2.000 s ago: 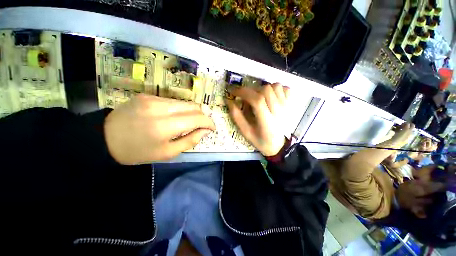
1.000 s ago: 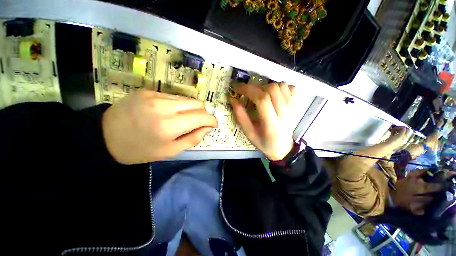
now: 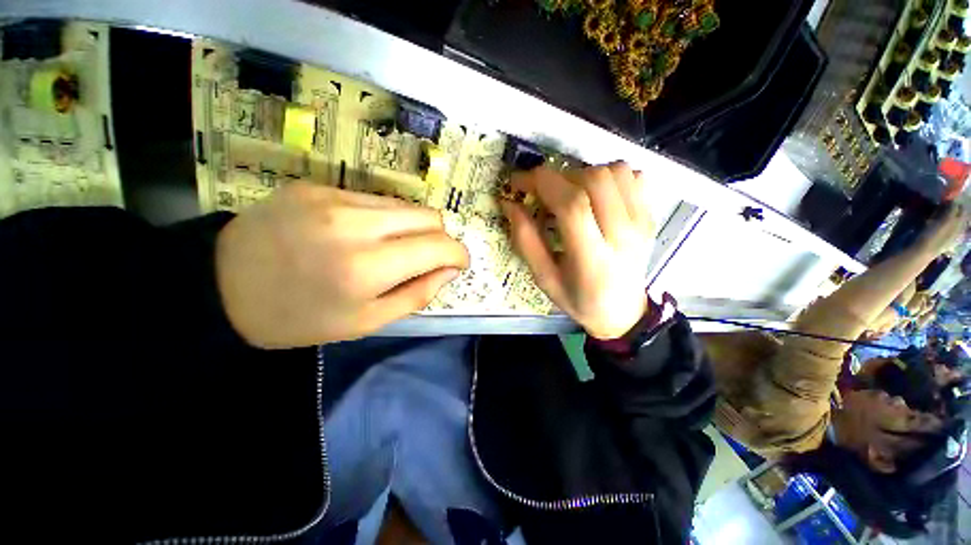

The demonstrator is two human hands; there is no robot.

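A pale cream circuit board [image 3: 484,271] lies between the rails in front of me, with a black block [image 3: 523,153] at its far edge. My right hand [image 3: 586,240] is over the board's right part, its thumb and index finger around a small orange ring coil [image 3: 515,193] at board level. My left hand [image 3: 346,261] lies over the left part, palm down, fingertips together at the board surface. Whether it holds anything small is hidden. A dark red strap [image 3: 639,328] is on my right wrist.
More boards with yellow blocks [image 3: 299,128] lie to the left. A black bin [image 3: 554,64] with heaped ring coils [image 3: 639,48] stands beyond the far rail [image 3: 426,80]. A black cord runs right from my wrist. Another person's arm [image 3: 873,287] reaches in at right.
The view has shifted, so the bin and black block appear farther right. My hands stay over the same board area, the right one at the same coil. The other person's arm has stretched up and outward.
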